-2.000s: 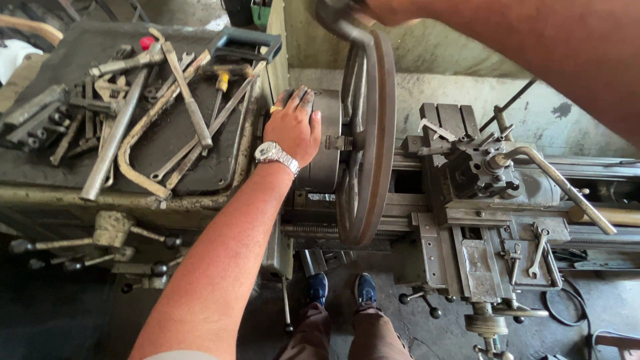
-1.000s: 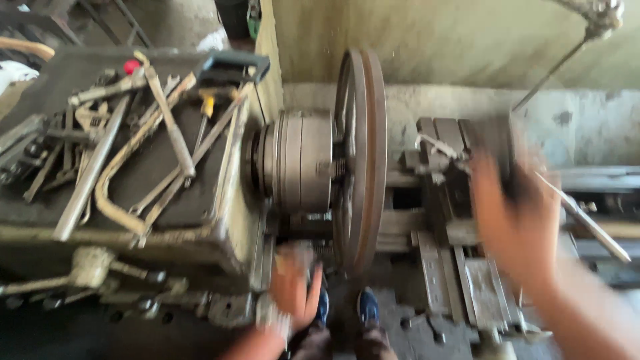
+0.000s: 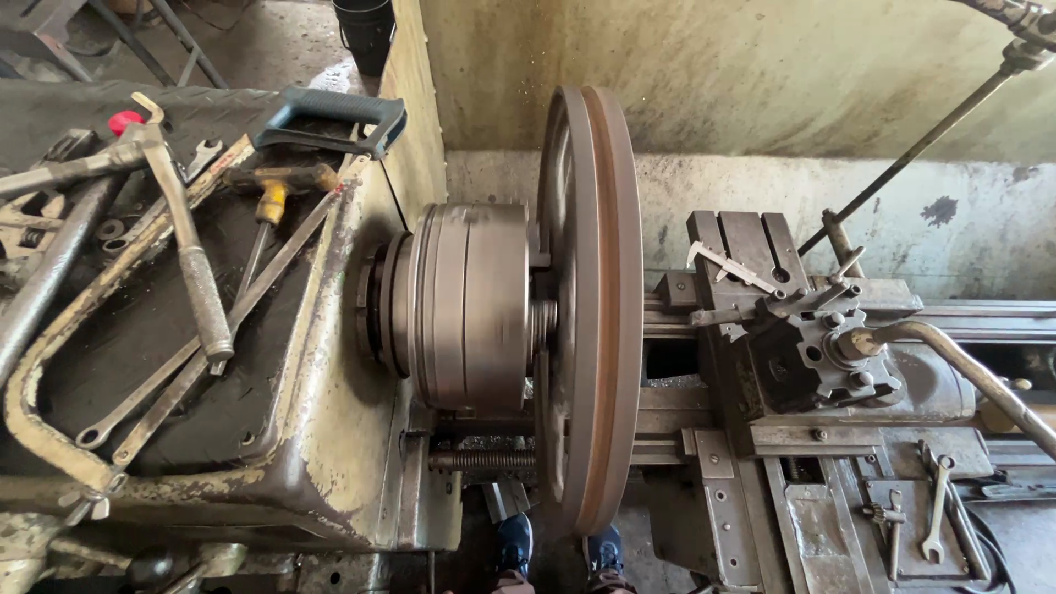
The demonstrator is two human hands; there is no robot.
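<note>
Neither of my hands shows at this moment. A large grooved metal wheel (image 3: pixel 606 305) is mounted at the lathe chuck (image 3: pixel 474 305), whose surface looks streaked, as if turning. Right of the wheel stands the tool post (image 3: pixel 825 355) with its bent clamping handle (image 3: pixel 949 334). A vernier caliper (image 3: pixel 730 266) lies on the slotted block behind it. A combination wrench (image 3: pixel 938 507) rests on a small plate on the carriage (image 3: pixel 907 536).
On the headstock top (image 3: pixel 272 371) at left lie a hacksaw (image 3: pixel 58 330), a ratchet handle (image 3: pixel 194 272), a yellow-collared screwdriver (image 3: pixel 268 206) and several wrenches. Lathe control levers (image 3: pixel 198 569) sit below. A jointed rod (image 3: pixel 916 148) slants at the upper right.
Two seconds ago one hand was on the chuck and the other at the wheel's top. One second ago they were low near the chuck and over the tool post. Both have left the view.
</note>
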